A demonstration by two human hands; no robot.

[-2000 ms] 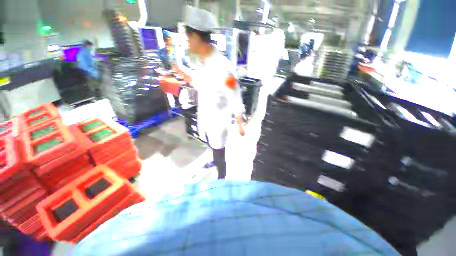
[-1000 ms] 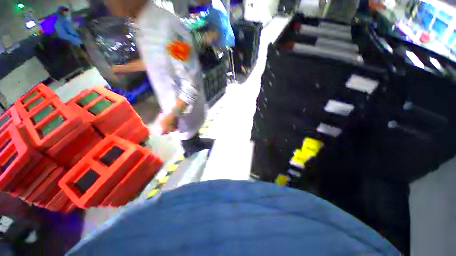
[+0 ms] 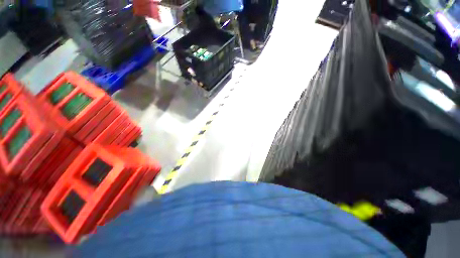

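Observation:
Neither of my hands is in the picture; my blue checked clothing fills the bottom middle. Nearest in front on the left are stacks of red-orange frames [image 3: 108, 164] with rectangular openings. Some openings show green inside, and the nearest stack's openings look dark. On the right stands a tall dark stack of black boxes [image 3: 323, 116], blurred, with white labels [image 3: 430, 195] and a yellow label [image 3: 364, 210] low down.
A black crate [image 3: 206, 55] with small pale and green items inside stands on a wheeled frame at the back. A blue pallet [image 3: 108, 75] bears a wrapped dark stack [image 3: 103, 33]. Yellow-black floor tape [image 3: 194, 143] runs along the aisle. Parts of people show at the top edge.
The person in white who was walking at the front left is out of view. The view has tilted and shifted, the box stack now looks slanted, and the black crate shows clearly.

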